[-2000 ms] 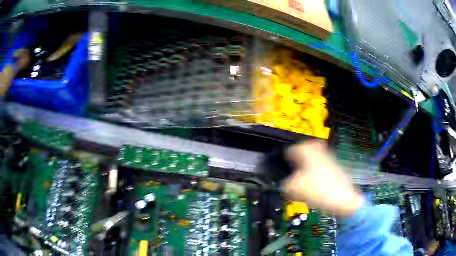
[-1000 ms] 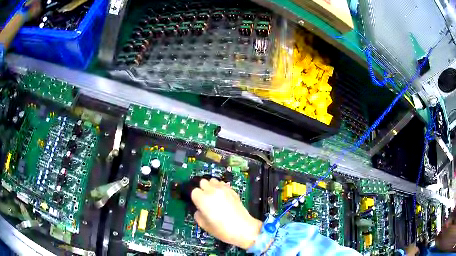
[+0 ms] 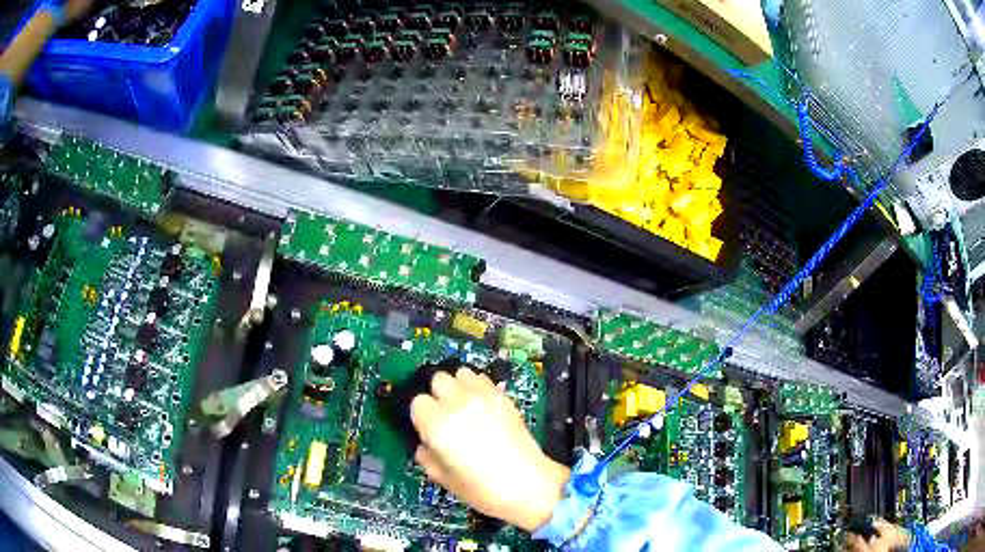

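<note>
My right hand (image 3: 481,442), in a blue sleeve with a blue wrist strap, is over the middle of a green circuit board (image 3: 335,431). Its fingers are curled and point down. A black mass (image 3: 421,394) covers the fingertips; whether it is a part or finger covers I cannot tell, and it hides what they touch. The board lies in a black carrier (image 3: 243,453) and bears white-topped cylinders (image 3: 333,347) and an upright yellow block (image 3: 314,464). A narrow green strip (image 3: 378,257) lies along the carrier's far edge. My left hand is not in view.
Behind a metal rail (image 3: 216,160) are a blue bin (image 3: 130,81), a clear tray (image 3: 421,119) of coils and yellow blocks (image 3: 675,162). Another person's arm (image 3: 24,38) is at the blue bin. Another hand (image 3: 877,535) is lower right. A blue cord (image 3: 799,275) crosses the right side.
My right hand has moved left and down from the front of the yellow blocks onto the board. Over the last second it has stayed nearly in place.
</note>
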